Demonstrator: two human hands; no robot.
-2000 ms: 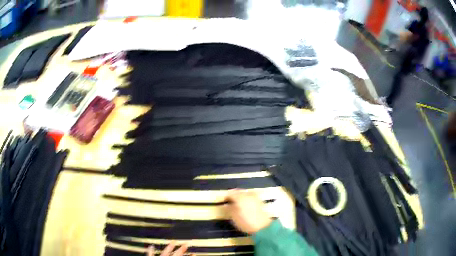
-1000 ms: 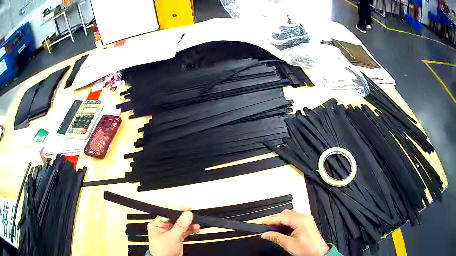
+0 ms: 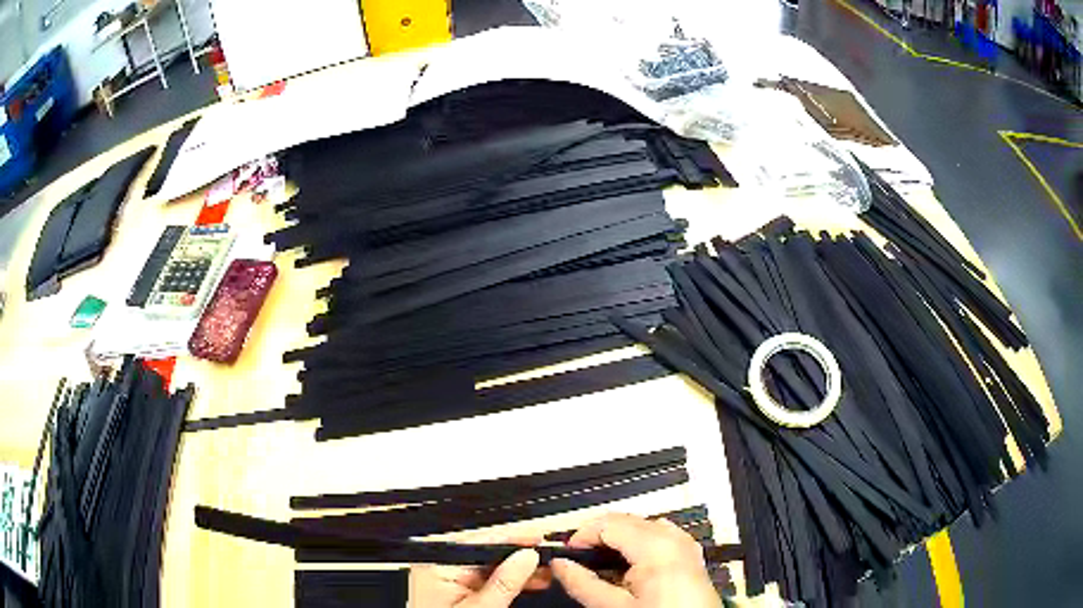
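My left hand (image 3: 481, 584) and my right hand (image 3: 635, 563) are close together at the bottom centre, both holding one long black strip (image 3: 356, 548). The strip lies crosswise, its left end raised a little higher in view. The hands' lower parts are cut off by the frame edge. Under and behind them, a laid-out row of black strips (image 3: 499, 481) lies flat with pale gaps between. The wide strip stack (image 3: 487, 273) lies crosswise behind, its ends uneven.
A loose strip pile (image 3: 879, 392) lies right, with a cream tape ring (image 3: 795, 380) on it. A smaller strip pile (image 3: 113, 487) is left. A calculator (image 3: 190, 271), dark red phone case (image 3: 234, 311), black panels (image 3: 86, 222), white paper (image 3: 285, 131) and clear plastic bags (image 3: 802, 172) lie further back.
Two seconds ago my right hand was over the row, with my left fingers at the bottom edge. Since one second ago, the hands have moved together along the held strip, which now lies flatter.
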